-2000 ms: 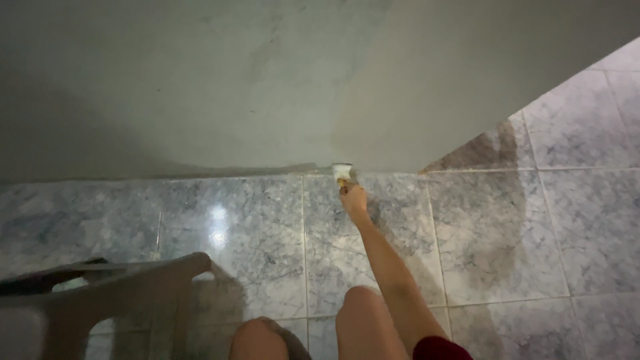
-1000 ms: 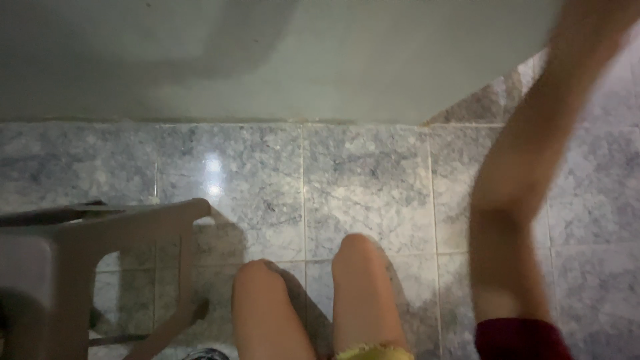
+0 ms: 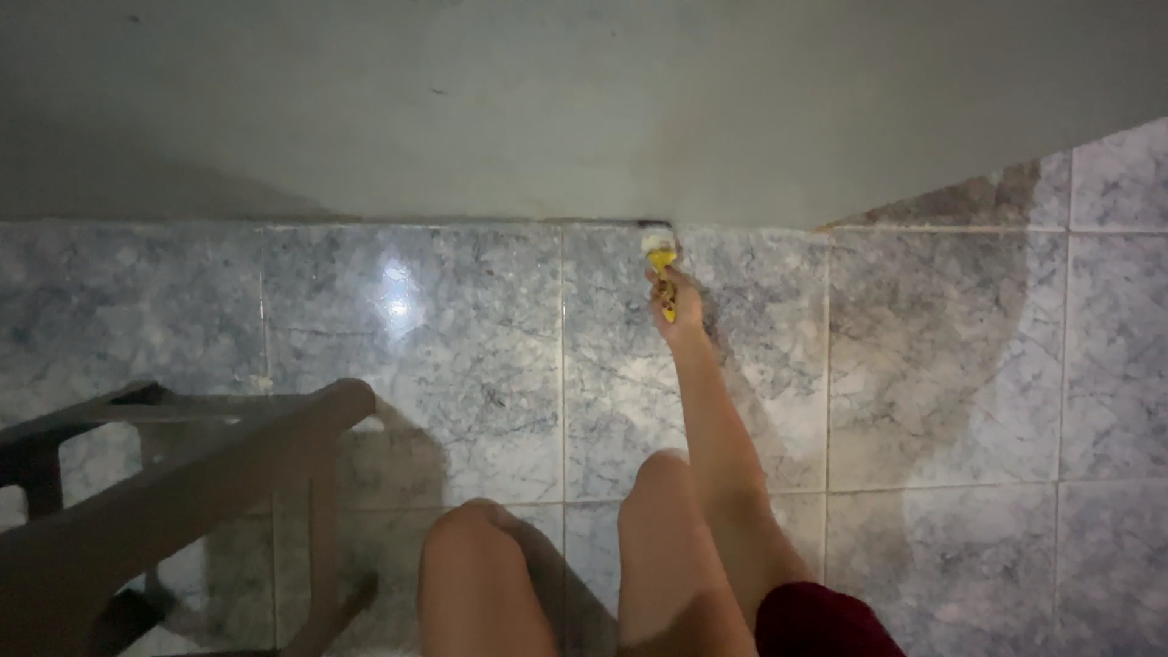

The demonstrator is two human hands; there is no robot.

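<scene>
My right hand [image 3: 677,306] is closed around the yellow handle of a paintbrush [image 3: 661,260]. The brush has a pale ferrule band, and its dark bristle tip lies at the joint where the grey wall [image 3: 584,119] meets the tiled floor [image 3: 474,365]. A dark line runs along the foot of the wall to the left of the tip. My left hand does not show in the head view.
A dark plastic stool or chair [image 3: 228,447] stands at the lower left, casting a shadow on the marbled tiles. My two bare knees are at the bottom middle. The wall ends in a corner at the right, with more tiled floor beyond it.
My right arm, raised toward the upper right one second ago, is back down at the wall's foot with the brush. Two seconds ago the hand was also at the wall's foot.
</scene>
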